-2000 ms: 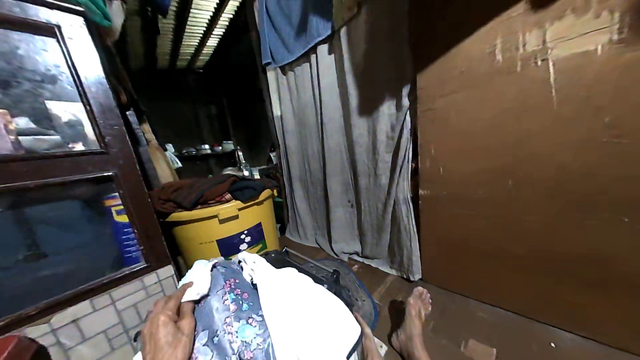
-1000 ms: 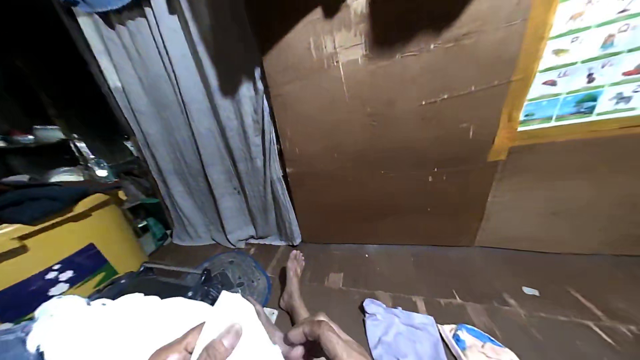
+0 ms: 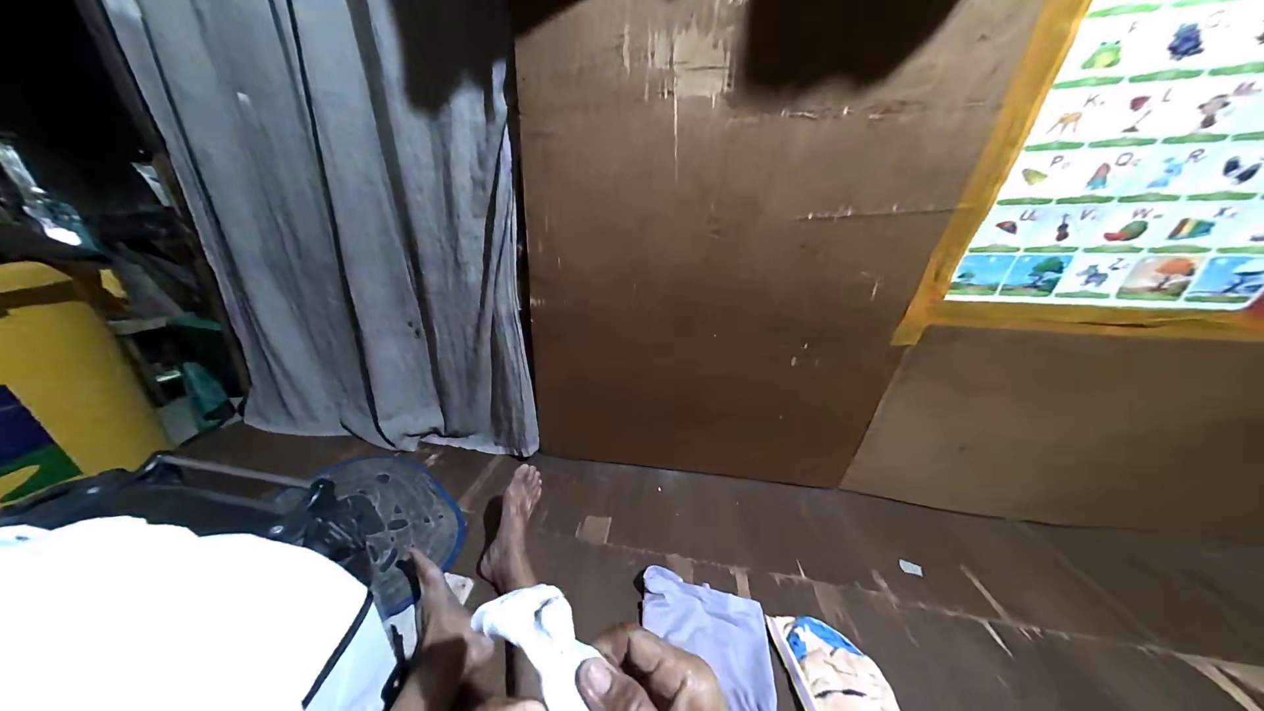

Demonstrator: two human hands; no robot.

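My right hand (image 3: pixel 657 673) is at the bottom centre, thumb and fingers pinching a small bunched white cloth (image 3: pixel 545 632). Of my left hand (image 3: pixel 509 704), only what seem to be fingertips show at the lower edge, close to this cloth; its grip is hidden. A large white cloth or garment with a dark edge line (image 3: pixel 188 612) fills the lower left. Right of my right hand, a folded lilac cloth (image 3: pixel 706 632) lies on the floor, with a folded cream and blue printed cloth (image 3: pixel 839 662) beside it.
Bare feet (image 3: pixel 513 528) rest near a round dark mat with a blue rim (image 3: pixel 420 509). A black plastic frame or basket (image 3: pixel 217 499) and a yellow bin (image 3: pixel 74 365) stand left. A grey curtain (image 3: pixel 375 247) hangs beside a brown panel wall (image 3: pixel 711 296) bearing a picture chart (image 3: pixel 1136 168).
The view has swung right, bringing the wall chart and folded cloths into sight. The floral cloth seen under my left hand earliest is out of view. My right hand now pinches a small white cloth.
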